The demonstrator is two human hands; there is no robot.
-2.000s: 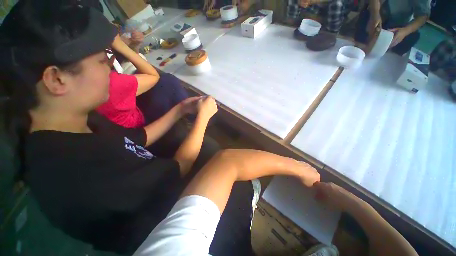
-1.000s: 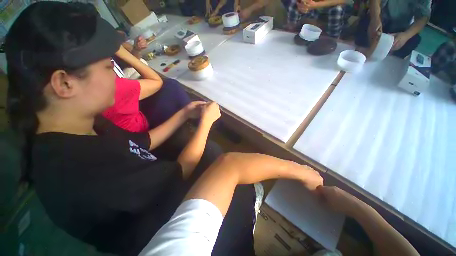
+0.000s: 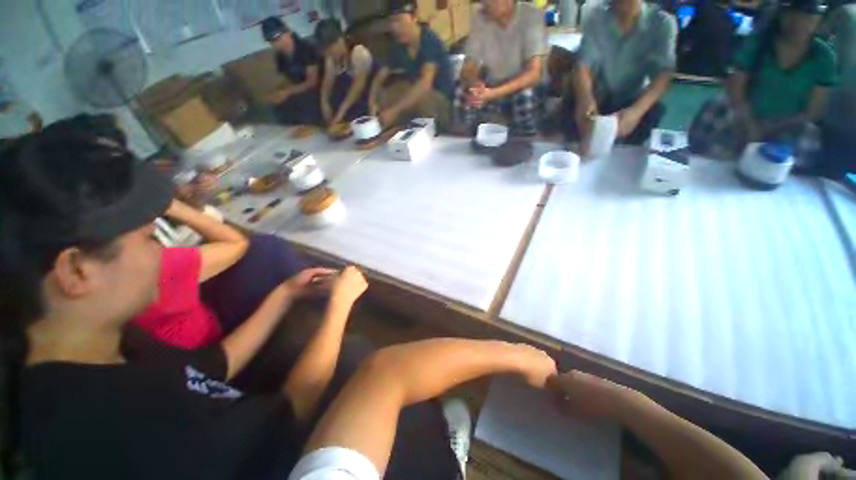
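Observation:
My left hand (image 3: pixel 535 364) and my right hand (image 3: pixel 580 392) meet in front of the near table edge, below the tabletop. Their fingers are blurred and partly hidden, and no object shows in them. Under them, off the table, lies a flat white sheet or board (image 3: pixel 549 429). On the table, a white tub with a tan-orange ring on top (image 3: pixel 322 208) stands at the left. A white open bowl (image 3: pixel 558 168) stands near the seam's far end, with a dark round disc (image 3: pixel 512 154) left of it.
White foam sheets (image 3: pixel 648 281) cover the joined tables. White cartons (image 3: pixel 667 167) (image 3: pixel 411 142) and a blue-topped tub (image 3: pixel 765 166) stand across. A person in black (image 3: pixel 122 403) sits close at my left. Several people sit across; one holds a white cylinder (image 3: pixel 603 136).
The view has tilted up and shifted right, bringing in the people across, the fan and the blue-topped tub. My hands remain together. The table items keep their places.

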